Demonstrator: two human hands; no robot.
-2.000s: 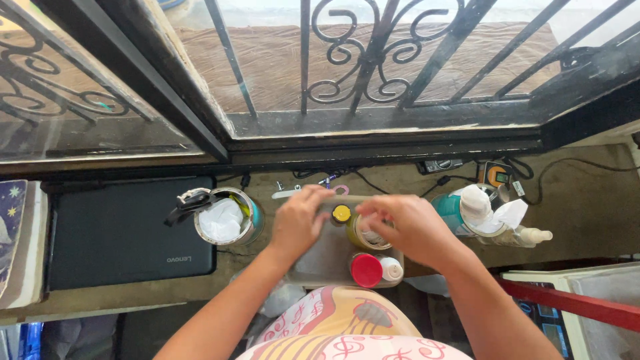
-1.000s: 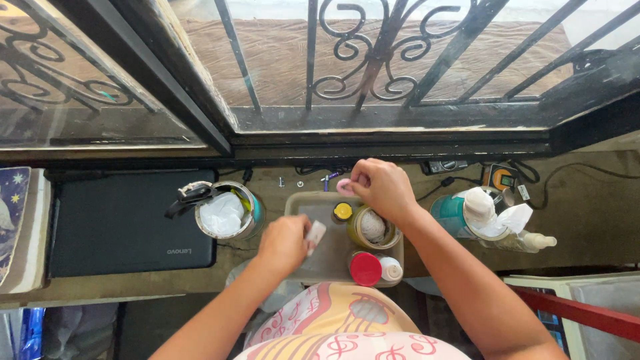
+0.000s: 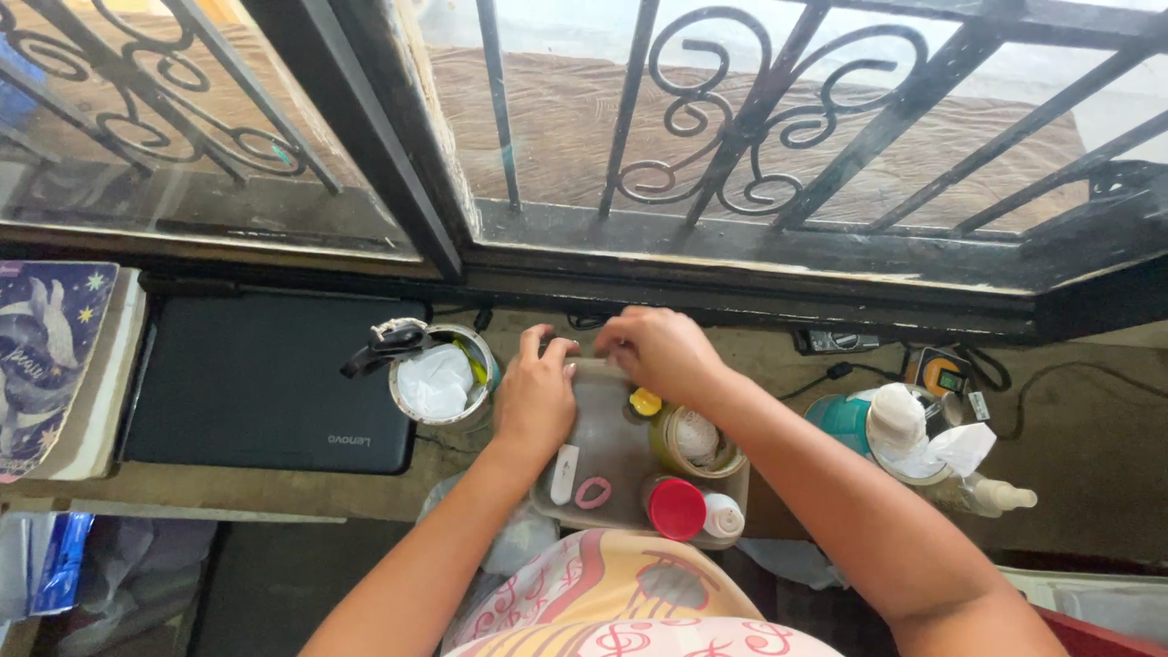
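My left hand (image 3: 538,388) is over the upper left edge of a grey plastic tray (image 3: 598,415), its fingers curled and apart; whether it holds something small cannot be told. My right hand (image 3: 659,351) is bent over the tray's upper right edge, fingertips hidden. In the tray lie a white flat piece (image 3: 565,474) and a pink ring (image 3: 593,493) at the lower left. A yellow-capped bottle (image 3: 645,401), an open jar (image 3: 695,438) with white stuff inside, a red-lidded container (image 3: 676,509) and a white-capped bottle (image 3: 724,516) stand along its right side.
A closed black Lenovo laptop (image 3: 274,379) and a patterned notebook (image 3: 55,356) lie at left. A can (image 3: 441,383) with white plastic stands left of the tray. At right are a teal container (image 3: 838,422), a spray bottle (image 3: 999,495), a meter (image 3: 835,341) and cables. A grilled window runs behind.
The white piece and the pink ring, earlier at my left and right hands, now lie in the tray. Both hands are now near the tray's far edge.
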